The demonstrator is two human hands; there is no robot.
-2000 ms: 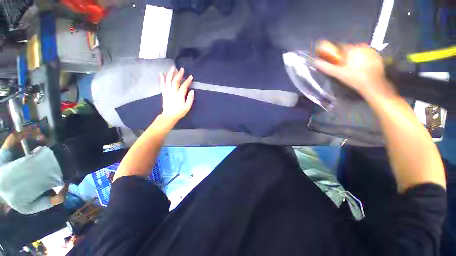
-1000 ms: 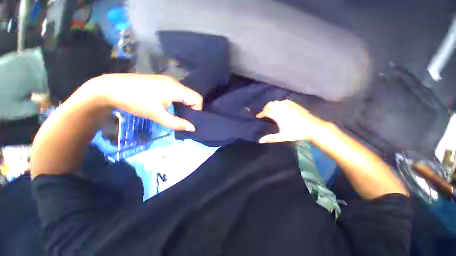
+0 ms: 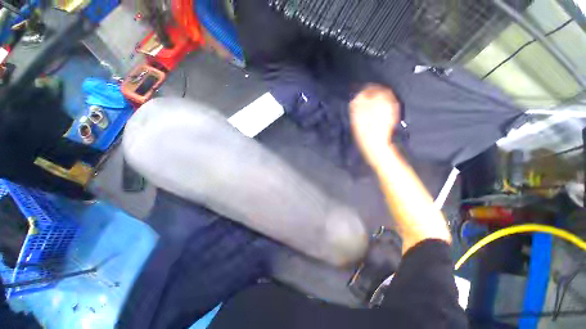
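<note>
My right hand (image 3: 374, 115) is stretched out over the dark navy garments (image 3: 443, 106) behind the grey arm. It is blurred and its fingers look curled; whether they grip cloth cannot be told. My left hand is out of the picture. The light-grey padded pressing arm (image 3: 238, 173) lies bare, slanting from upper left to lower right. A navy garment (image 3: 199, 257) hangs or lies along its near side. A silver curved edge, perhaps the iron (image 3: 380, 292), shows partly behind my right sleeve.
A white card (image 3: 257, 115) lies beyond the grey arm. A white strip (image 3: 446, 188) and yellow hose (image 3: 514, 230) are at right. A blue basket (image 3: 48, 228) and light blue sheet (image 3: 106, 247) are at lower left. Black layered stuff (image 3: 347, 22) is at the top.
The view has turned. The navy cloth between both hands is let go and lies along the grey arm's near side. My right hand has moved out to the far garments; my left has left view.
</note>
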